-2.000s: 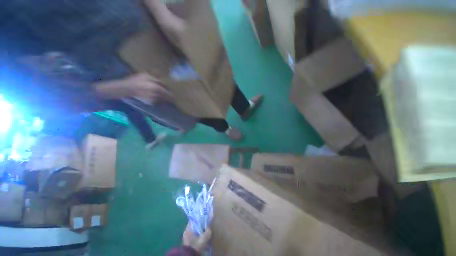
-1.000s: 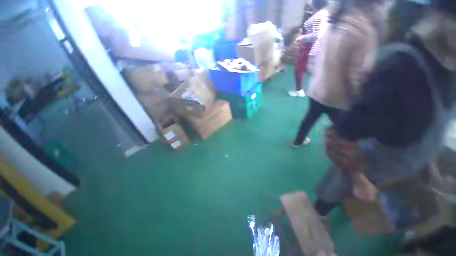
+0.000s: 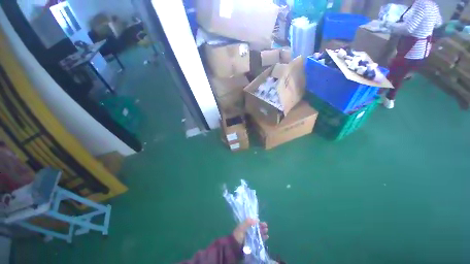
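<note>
My left hand [image 3: 250,231], in a dark red sleeve that comes in from the bottom edge, is closed around a bunch of clear, shiny plastic bags [image 3: 244,200]. The bunch stands up above the fist and also hangs below it to the bottom edge. Whether there are parts inside the bags cannot be told. My right hand is not in view.
Ahead, an open carton of small packets [image 3: 269,93] sits on a closed carton [image 3: 291,125]. A blue crate [image 3: 335,85] stands on a green crate [image 3: 345,121]. A person [image 3: 415,38] stands at upper right. A pale blue stool [image 3: 77,219] is at lower left.
The view has swung left, away from the large cartons and the nearby people, to the stacked crates and doorway. The hand with the bunch has come back into view, still gripping it.
</note>
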